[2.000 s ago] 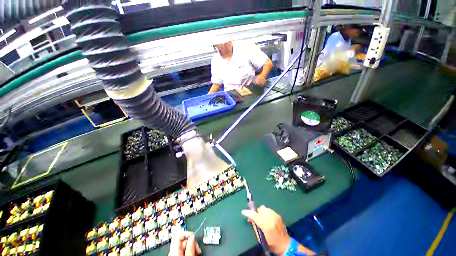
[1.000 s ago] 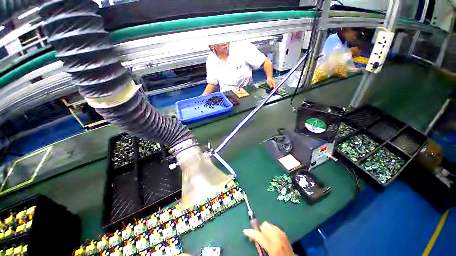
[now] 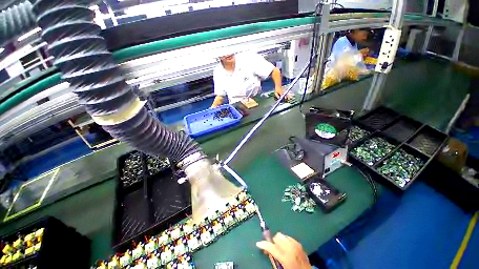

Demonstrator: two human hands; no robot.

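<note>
My right hand point(image 3: 286, 251) holds the soldering iron point(image 3: 267, 231) by its dark handle. The iron's metal tip points up and left, at the right end of the rows of power boards point(image 3: 205, 229). A small board point(image 3: 224, 265) lies on the green mat at the bottom edge, left of my right hand. My left hand is out of the picture. The clear fume hood point(image 3: 212, 192) hangs over the back of the rows and hides some boards.
A loose pile of small green boards point(image 3: 298, 198) lies beside a black cup point(image 3: 326, 193). Behind are the soldering station point(image 3: 333, 160), sponge point(image 3: 303, 170) and fan point(image 3: 325, 130). Black trays point(image 3: 134, 210) stand left and right point(image 3: 404, 181). A person point(image 3: 244, 79) works behind a blue bin point(image 3: 212, 122).
My left hand, seen beside the small board with a thin strand two seconds ago, has gone out of view. The view has shifted, and the small board now sits at the bottom edge.
</note>
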